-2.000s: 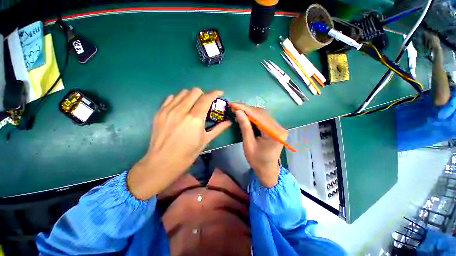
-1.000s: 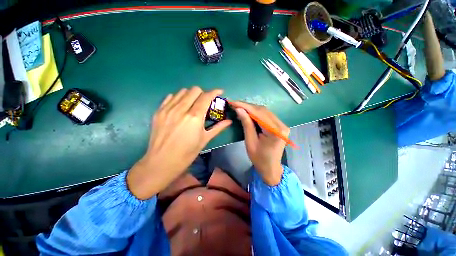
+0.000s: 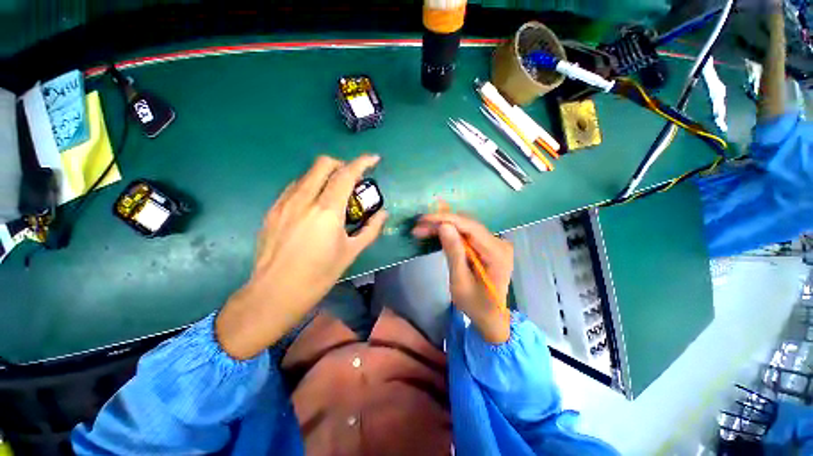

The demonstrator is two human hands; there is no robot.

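A small black open electronic module [image 3: 364, 203] with gold and white inside is at the bench's front middle. My left hand [image 3: 307, 240] holds it between thumb and fingers. My right hand [image 3: 471, 263] is to the right of the module, apart from it, and holds a slim orange stick tool [image 3: 486, 278]. The tool's tip near the fingertips is blurred. A second module [image 3: 359, 102] sits farther back on the green mat [image 3: 241, 125]. A third module [image 3: 144, 208] lies to the left.
Silver tweezers [image 3: 490, 153] and white-and-orange tools [image 3: 519, 123] lie at the right, near a brown pot [image 3: 526, 78] and yellow-brown sponge [image 3: 580, 123]. An orange-and-black screwdriver [image 3: 439, 53] stands upright behind. A black fob [image 3: 151, 113] and notes are left. Another person's blue sleeve [image 3: 758, 191] is right.
My right hand with the orange tool has moved away from the module, to the right and down. My left hand keeps the module. The view has shifted slightly.
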